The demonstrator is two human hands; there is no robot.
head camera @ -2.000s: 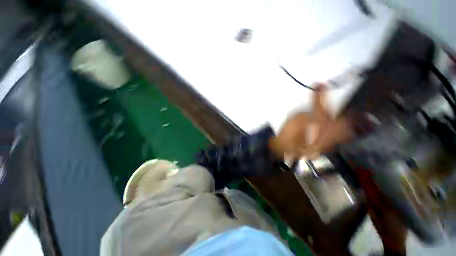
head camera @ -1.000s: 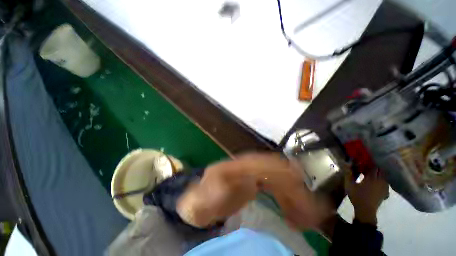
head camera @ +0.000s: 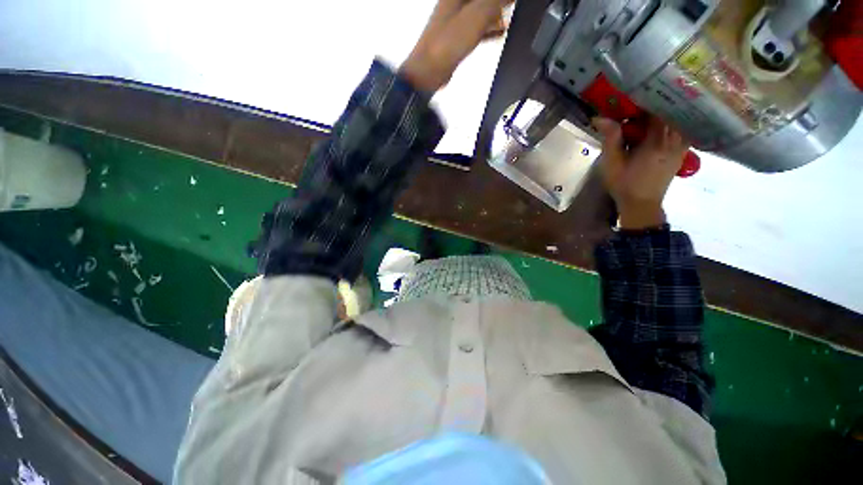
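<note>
The straight-knife cutting machine, a bulky silver-grey motor, fills the upper right. Its shiny base plate rests on the dark brown table. My right hand is closed around the red handle below the motor. My left hand is over the edge of the white marker paper, at the top of the picture. Its fingers are partly cut off and blurred. An orange-brown edge shows by them, but I cannot tell whether I hold it.
The brown table edge runs across in front of me. More white paper lies right of the machine. A pale bucket stands on the littered green floor at left. Another pale rim shows beside my body. Grey cloth covers a neighbouring table.
My left hand has moved from low in front of me up to the paper. My right hand stays on the red handle. The view has turned, and the machine appears higher.
</note>
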